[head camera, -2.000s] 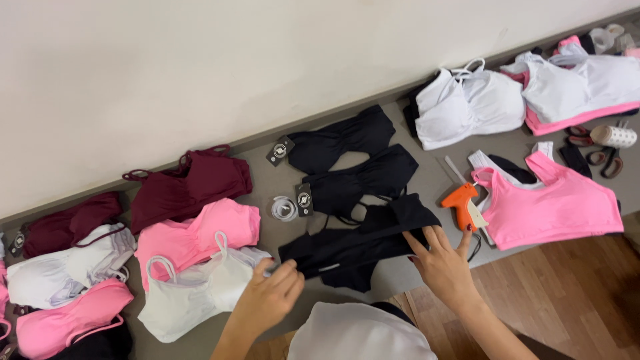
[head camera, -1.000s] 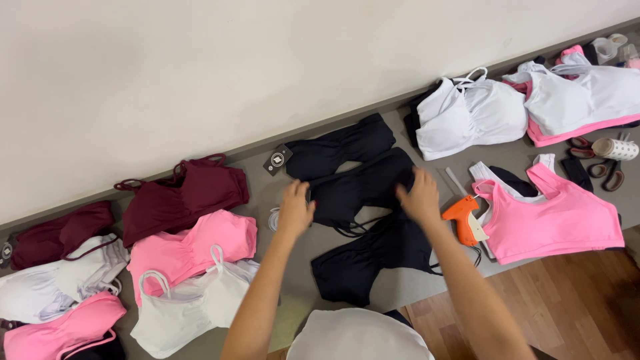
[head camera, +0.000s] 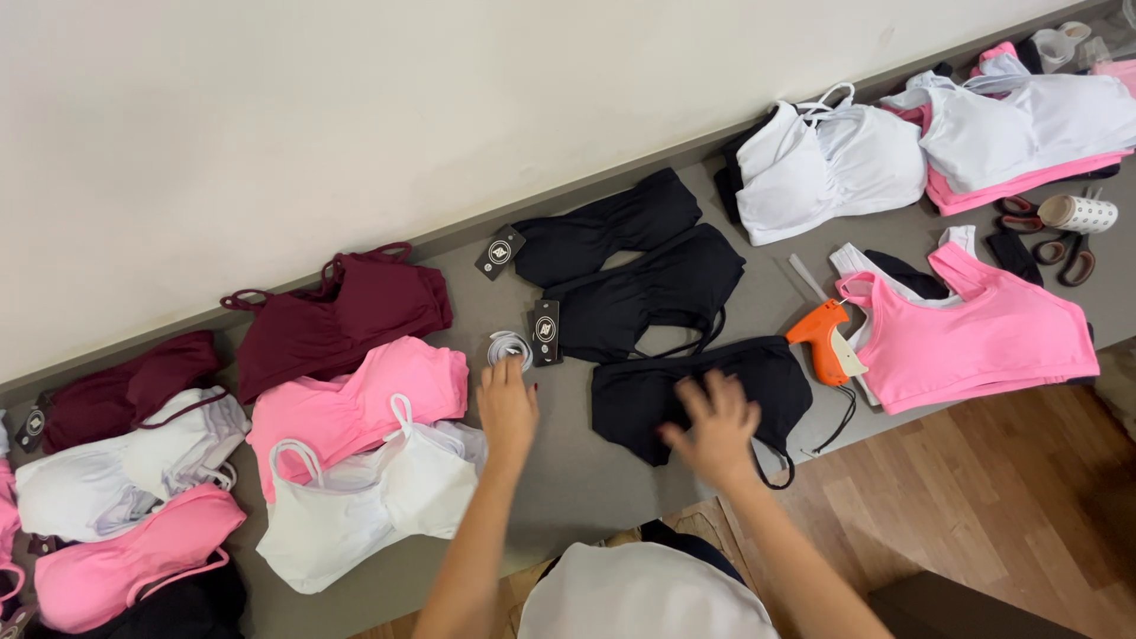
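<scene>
Three black bra tops lie in a slanting column on the grey table. My right hand (head camera: 714, 426), blurred and with fingers spread, is over the nearest black top (head camera: 754, 377), which has a loop strap at its lower edge. My left hand (head camera: 508, 408) reaches to a small roll of white tape (head camera: 510, 350); whether its fingers grip the roll is not clear. Beside the roll, a black hang tag (head camera: 546, 330) lies by the middle black top (head camera: 661, 288). Another black tag (head camera: 500, 251) touches the farthest black top (head camera: 612, 222). An orange tagging gun (head camera: 825, 343) lies right of the nearest top.
Maroon tops (head camera: 342, 319), pink tops (head camera: 355, 399) and white tops (head camera: 382, 497) lie at left. White tops (head camera: 830, 169) and a pink top (head camera: 985, 328) are at right, near scissors (head camera: 1065, 257) and a dotted white roll (head camera: 1078, 214). A wall (head camera: 311, 115) runs behind the table.
My left hand has moved from the middle black top to the white roll. My right hand has come down from that top to the nearest one, which my hands held up in the earliest frame.
</scene>
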